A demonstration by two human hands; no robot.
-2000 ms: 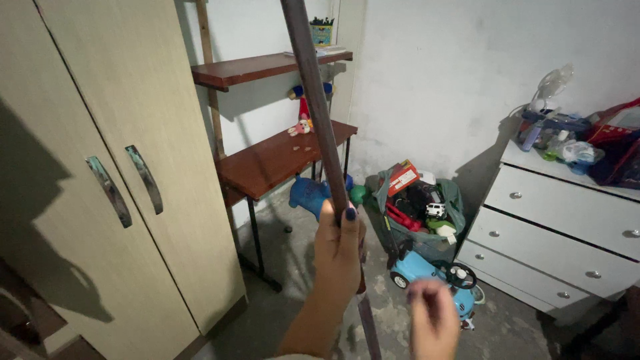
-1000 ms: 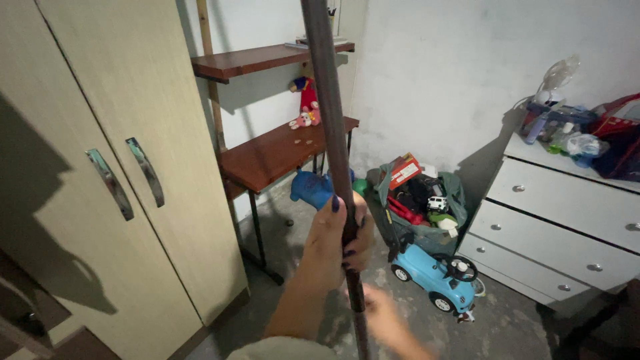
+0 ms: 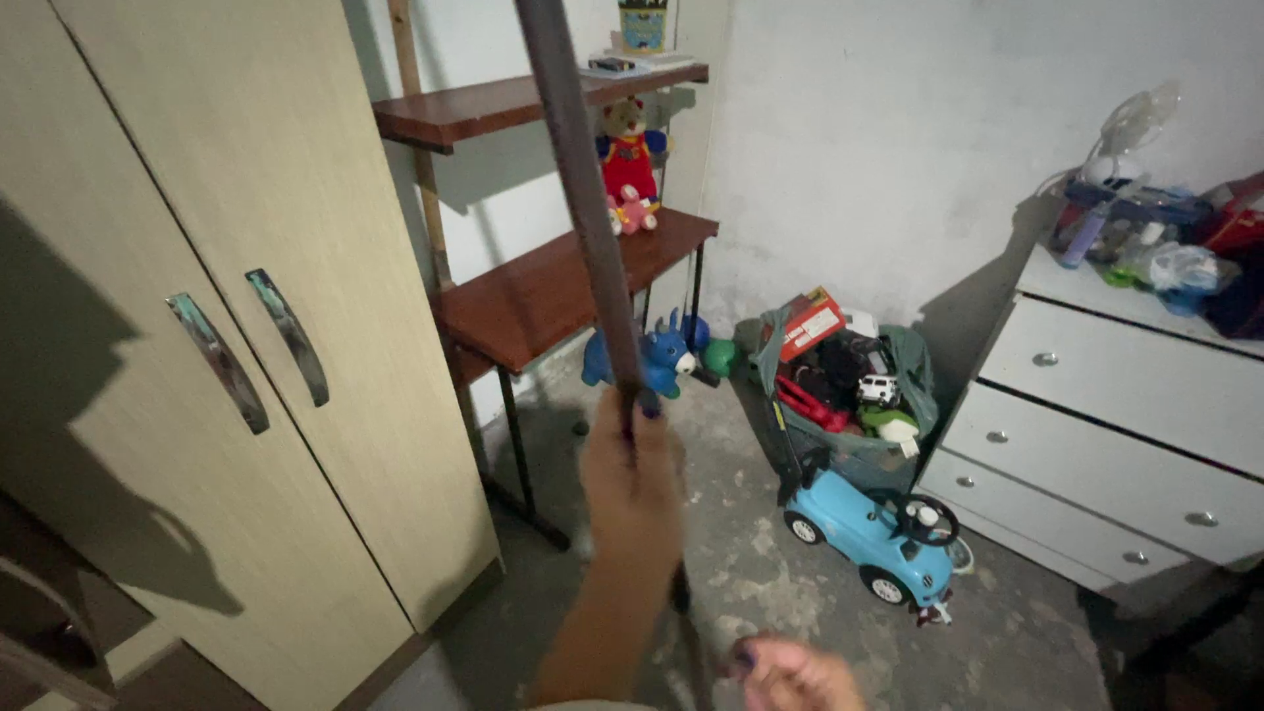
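Note:
A long dark pole [image 3: 583, 188] runs from the top of the view down past the lower middle, slightly tilted. My left hand [image 3: 637, 459] is closed around it at mid-view, blurred by motion, with dark nail polish on the thumb. My right hand [image 3: 795, 671] is low in the view, to the right of the pole's lower part and apart from it. Its fingers look curled, but blur and the frame's edge hide whether anything is in them. The pole's two ends are out of view.
A pale wardrobe [image 3: 395, 415] stands left. Behind the pole are a brown desk [image 3: 513, 306] and a shelf [image 3: 474, 111]. A toy-filled green bag [image 3: 849, 444], a blue ride-on car [image 3: 859, 523] and a blue toy animal [image 3: 664, 354] are on the floor, with a white dresser [image 3: 1106, 395] at right.
My right hand was at the pole's lower part a second ago and is now apart from it. The pole's upper part has tilted left. My left hand still grips it.

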